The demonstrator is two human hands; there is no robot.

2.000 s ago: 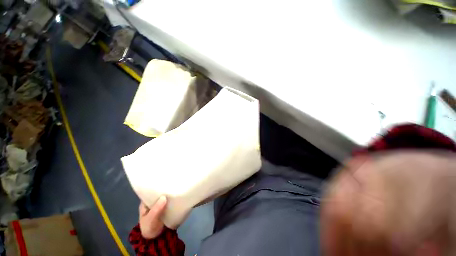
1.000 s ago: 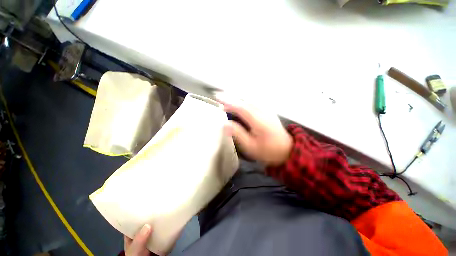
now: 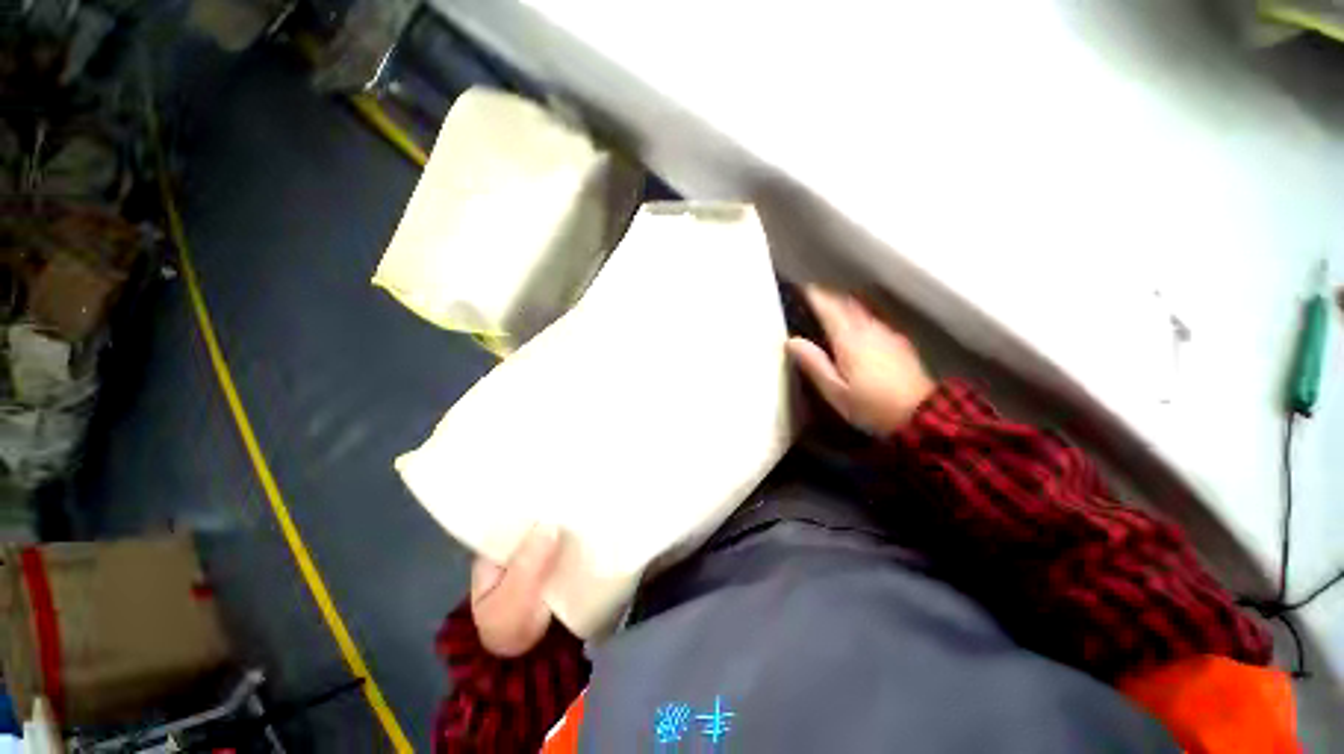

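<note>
A cream handbag body [image 3: 634, 398] lies tilted over my grey-aproned lap, its narrow stitched end pointing up towards the table edge. My left hand [image 3: 516, 592] holds its lower left edge, with the thumb on the outside and the other fingers mostly hidden. My right hand [image 3: 870, 358] is beside the bag's right side, thumb and fingers apart. The thumb is close to the bag; I cannot tell whether it touches. The bag's inside is hidden.
More cream bag bodies with yellow edges [image 3: 494, 214] stand beyond the held bag, below the white table [image 3: 943, 133]. A green-handled tool [image 3: 1309, 354] with a black cord lies on the table at right. A carton [image 3: 126, 619] and a yellow floor line [image 3: 258, 449] are at left.
The view has swung left, so the table tools have shifted right. My right hand has moved from the bag's upper end down along its right side. My left hand still holds the lower edge.
</note>
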